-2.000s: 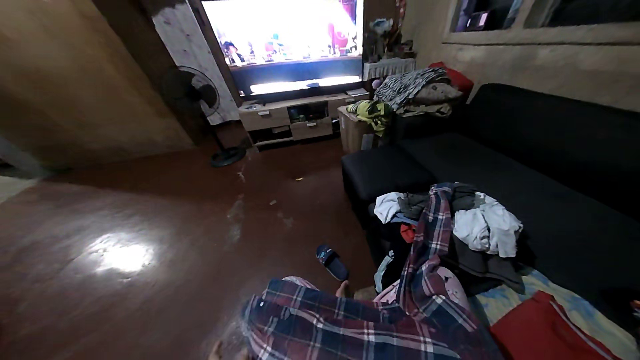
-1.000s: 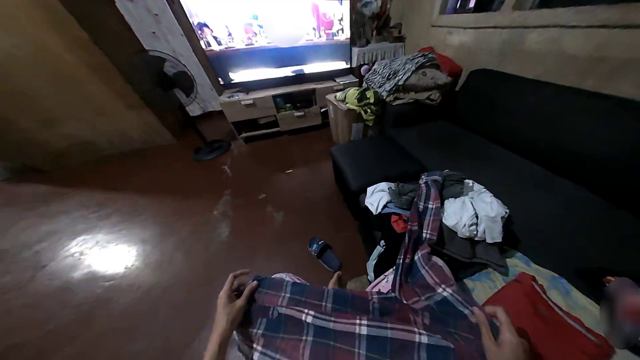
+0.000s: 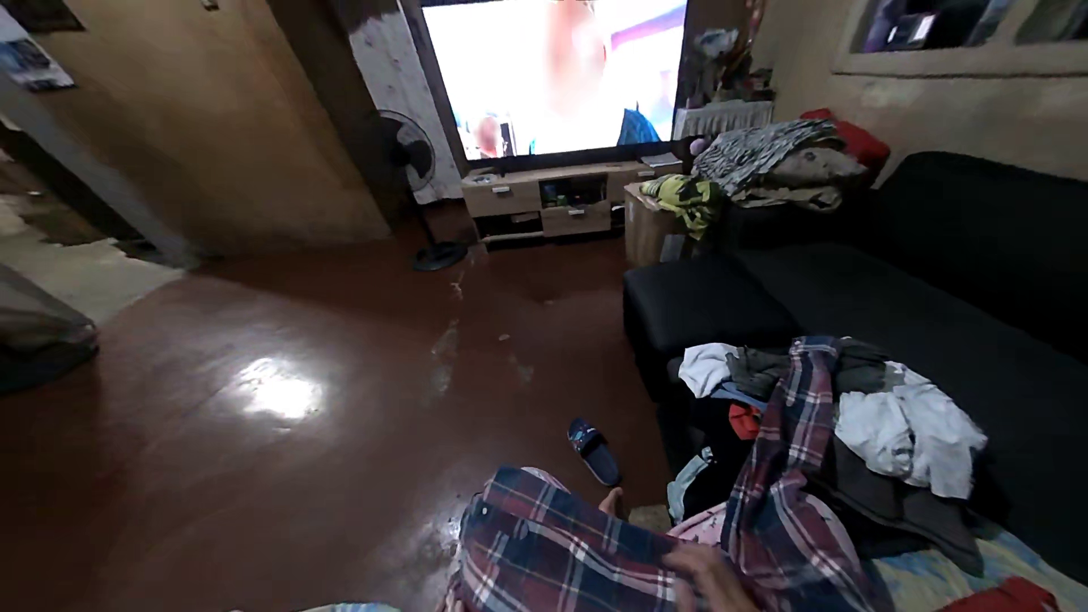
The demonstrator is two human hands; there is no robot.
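A navy and maroon plaid garment [image 3: 578, 552] lies across my lap, and one long part of it stretches up over the clothes on the black sofa. My right hand [image 3: 710, 578], blurred, is on or just above the plaid cloth at the bottom of the view; whether it grips the cloth cannot be told. Of my left hand [image 3: 450, 602] only a bit of the fingers shows at the bottom edge, beside the garment's left side. White clothing [image 3: 909, 433] and dark grey clothing [image 3: 901, 501] lie to the right of the plaid part.
A slide sandal [image 3: 595, 450] rests on the red-brown floor near my bare foot. The black sofa [image 3: 850, 272] runs along the right, with piled fabrics on its far arm. Farther off are a cardboard box [image 3: 650, 229], a TV stand [image 3: 510, 200] and a standing fan [image 3: 412, 157].
A second ago both hands were raised, spread apart at the plaid garment's edges. Now my left hand is lower, mostly out of view, and my right hand has moved inward over the cloth.
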